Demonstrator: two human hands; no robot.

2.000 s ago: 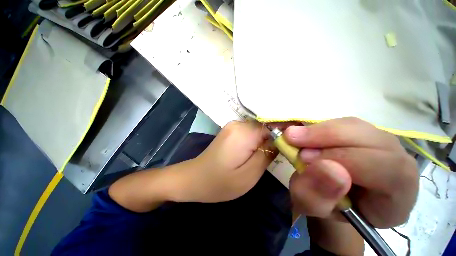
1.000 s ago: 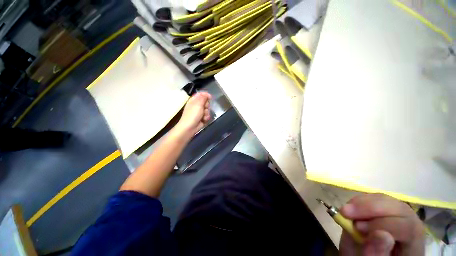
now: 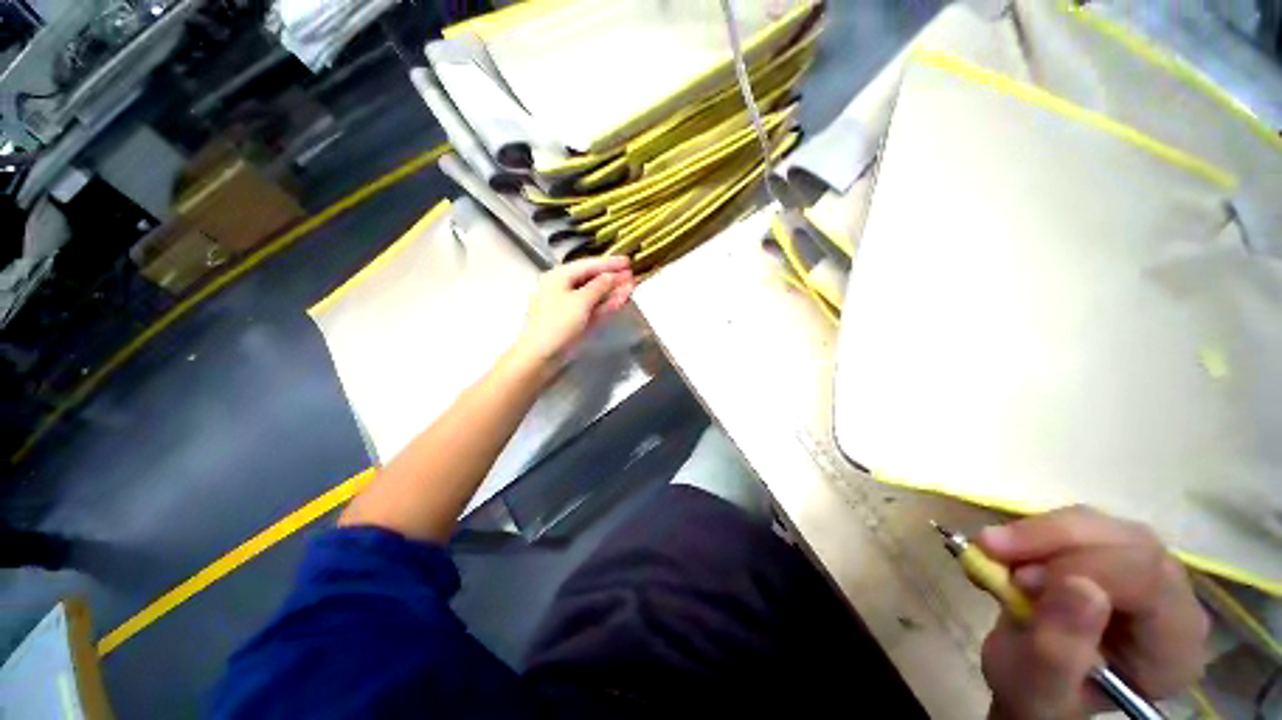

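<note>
My right hand [image 3: 1104, 605], at the lower right, holds a pen-like tool [image 3: 995, 581] with a yellow wrapping, a small metal tip and a silver shaft. The tip points up and left, just below the yellow edge of a large pale grey panel [image 3: 1012, 310] on the table, apart from it. My left hand [image 3: 570, 310] is stretched out at the near side of a stack of folded grey panels with yellow edges [image 3: 675, 176]. Its fingers are curled; whether they touch or pinch anything cannot be told. Another pale panel [image 3: 415, 331] hangs beside and behind my left forearm.
The pale table [image 3: 738, 338] has its edge running diagonally beside my legs. A shiny metal stand [image 3: 598, 478] is under the side panel. Folded panels with yellow edges lie at the table's far side. Cartons [image 3: 239, 197] and a yellow floor line [image 3: 232, 556] are at the left.
My left hand has left the work at the panel corner by the tool and moved out to the panel stack. My right hand has moved down and right, still holding the tool. The view has swung left.
</note>
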